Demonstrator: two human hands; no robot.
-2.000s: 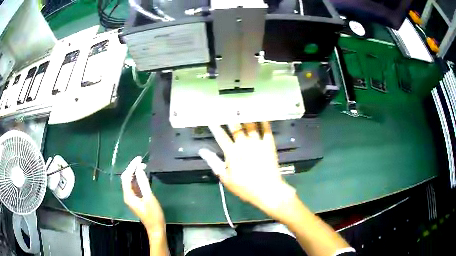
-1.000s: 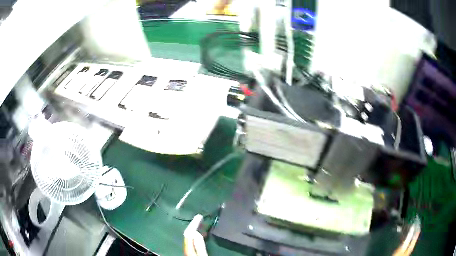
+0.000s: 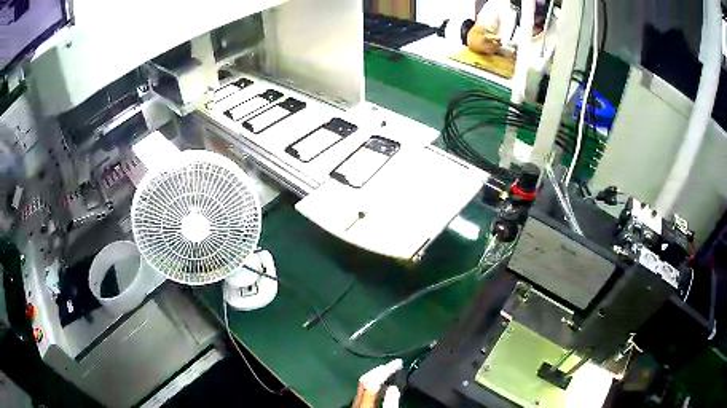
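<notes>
Several thin black phone frames (image 3: 366,162) lie in a row on the white conveyor and its end plate (image 3: 383,213), left of the press. The press machine (image 3: 570,267) stands at the lower right, with its pale green fixture plate (image 3: 522,362) partly cut off by the bottom edge. My left hand (image 3: 378,386) is at the bottom edge, left of the machine base (image 3: 454,374). Only white-covered fingertips show, apart, with nothing seen in them. My right hand is out of the picture.
A white desk fan (image 3: 194,227) stands left on the green mat (image 3: 295,335). Clear tubing (image 3: 422,293) and thin cables lie between fan and press. Black coiled cable (image 3: 478,131) is behind. A white bin (image 3: 119,275) is far left. A person's hand (image 3: 482,41) shows at the top.
The view has swung left, so the press now sits at the right and the conveyor near the centre. My right hand, earlier at the press, has left the picture.
</notes>
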